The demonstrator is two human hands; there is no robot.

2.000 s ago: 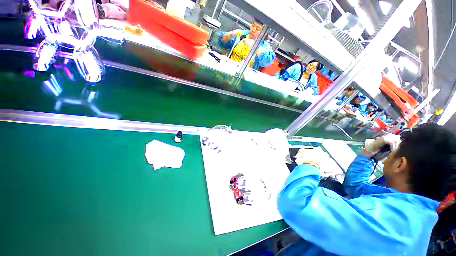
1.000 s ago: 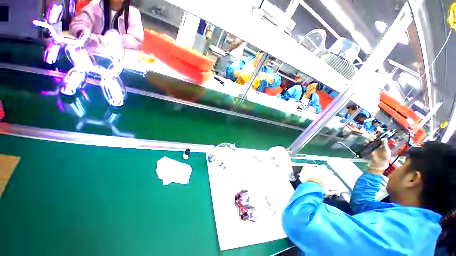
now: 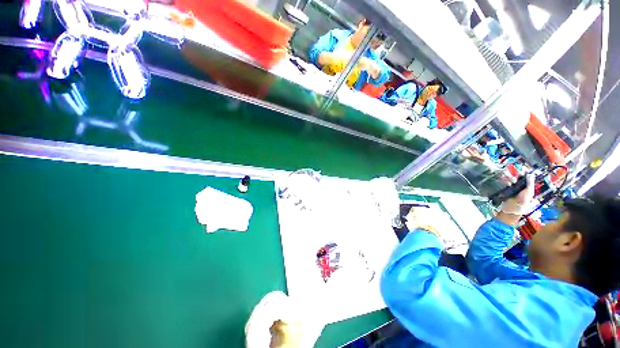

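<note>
One pale-covered hand, which I take as my right hand, shows at the bottom edge by the near left corner of the white work mat. It is overexposed and cut off, so I cannot tell whether it holds anything. My left hand is out of the picture. A small red-and-black assembly lies on the mat. A white scrap and a small dark bottle stand out on the green bench left of the mat.
Shiny branched parts show over the dark green conveyor at upper left. Orange-red trays are stacked beyond it. A person in blue sits close on the right, holding a black tool. A slanted metal post rises beyond the mat.
A pale-covered hand has come into view at the bottom edge. The view has shifted; the tan sheet at left and the person in pink are out of the picture.
</note>
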